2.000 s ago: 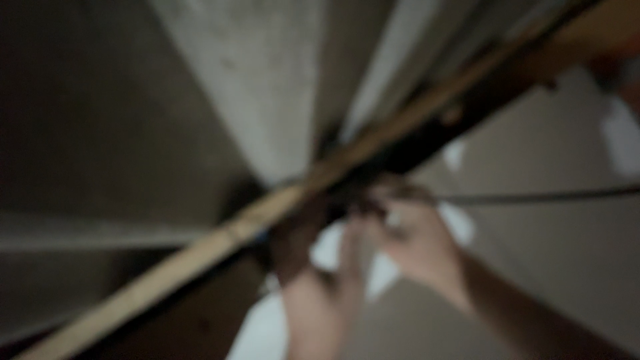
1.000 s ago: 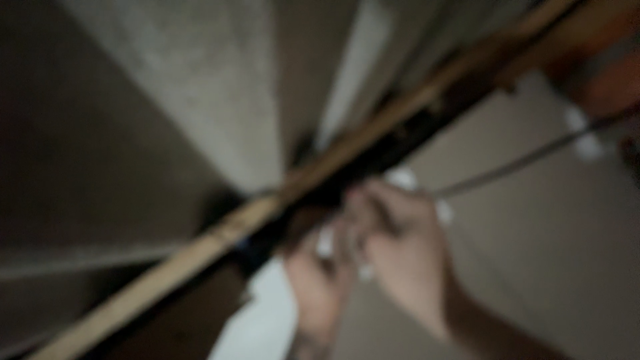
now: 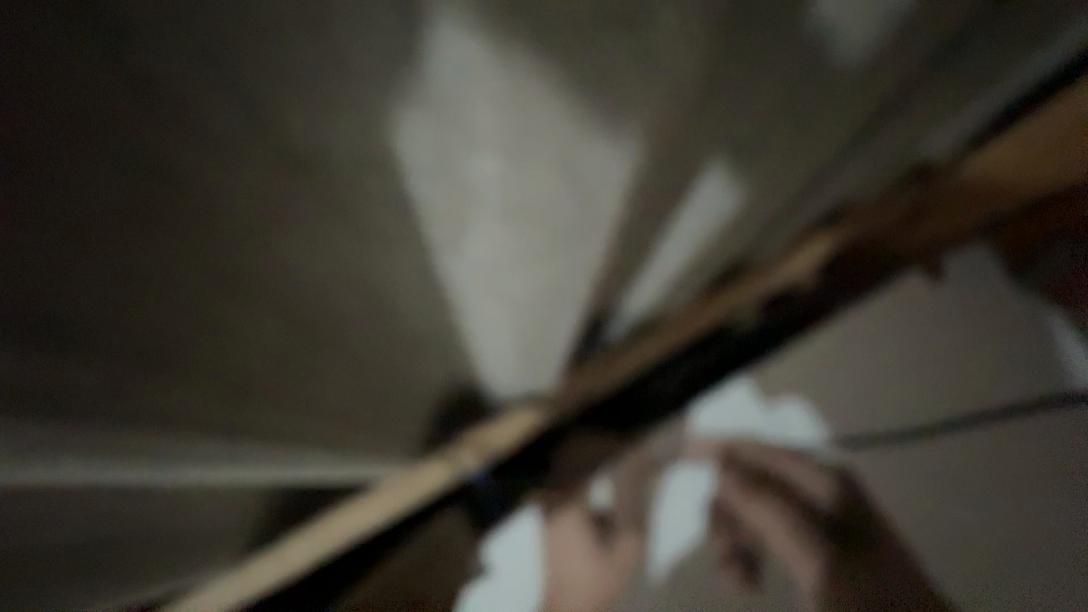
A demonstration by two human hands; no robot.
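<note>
Everything is dim and blurred. My left hand (image 3: 591, 544) is at the bottom centre, just below a long wooden strip (image 3: 501, 429) that runs diagonally across the view. My right hand (image 3: 790, 518) is to its right, fingers bent toward the left hand. White patches (image 3: 680, 510) show between and behind the hands; whether they are paper or bare wall cannot be told. A thin dark cable (image 3: 969, 421) runs from beside the right hand to the right edge. What either hand holds is not clear.
A grey surface with pale light patches (image 3: 518, 212) lies above the strip. A dark gap (image 3: 646, 399) follows the strip's lower side. Brown wood (image 3: 1020, 161) is at the upper right, and a beige surface (image 3: 935, 348) lies beneath it.
The view has shifted, and both hands now sit lower in it. My right hand has moved away from my left, leaving a wider gap between them.
</note>
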